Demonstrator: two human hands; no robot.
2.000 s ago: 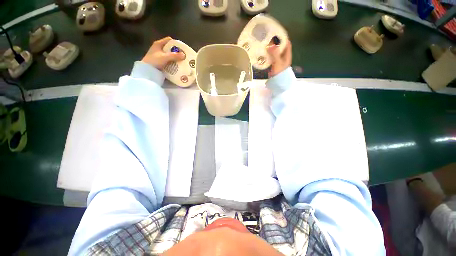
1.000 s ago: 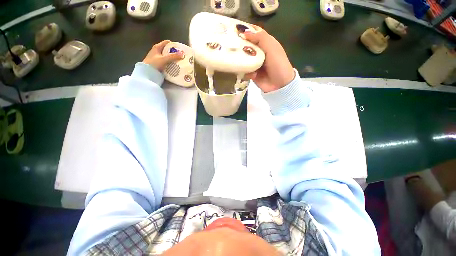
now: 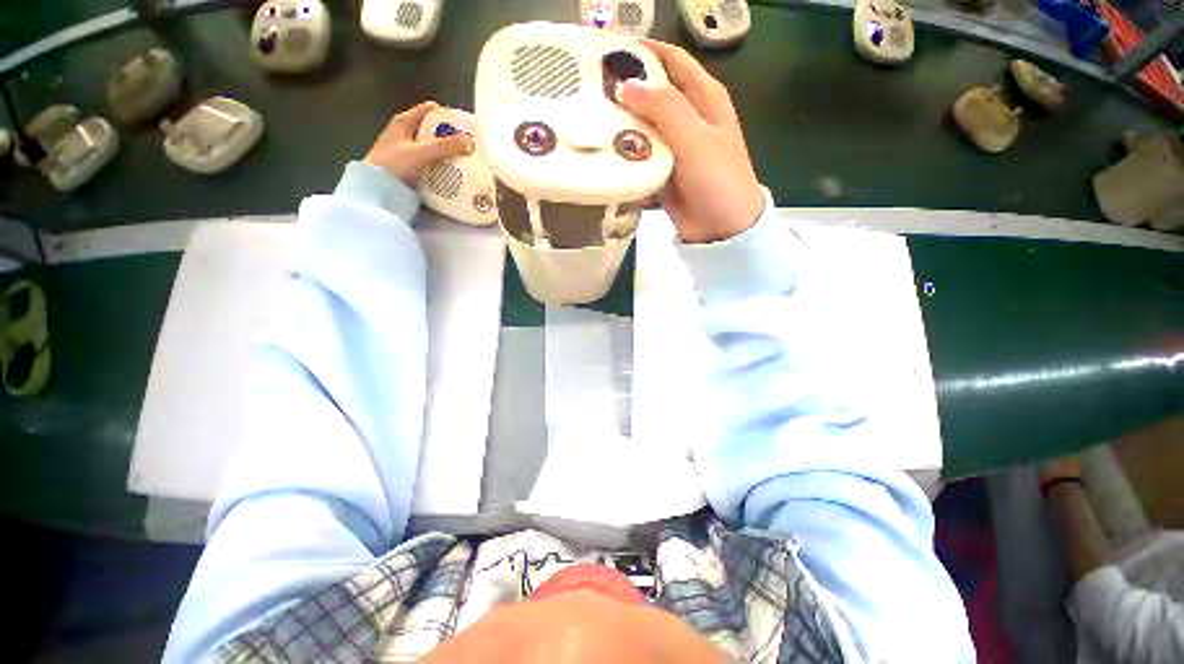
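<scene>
My right hand holds a beige appliance head by its right side, grille side up, over the mouth of the open beige tub. The head shows a dotted grille, a dark oval spot and two shiny rings. Slim pale posts show in the gap between head and tub. My left hand holds a second beige head just left of the tub, its thumb by the dark blue spot; part of this head is hidden behind the first.
White mats lie left and right of the tub, with a crumpled white sheet near my lap. Several heads, some upturned, lie on the dark green belt. A person's forearm shows at lower right.
The right-hand head has moved from right of the tub to above its mouth and now lies flatter over it. The left hand has barely moved. Heads on the belt have shifted right.
</scene>
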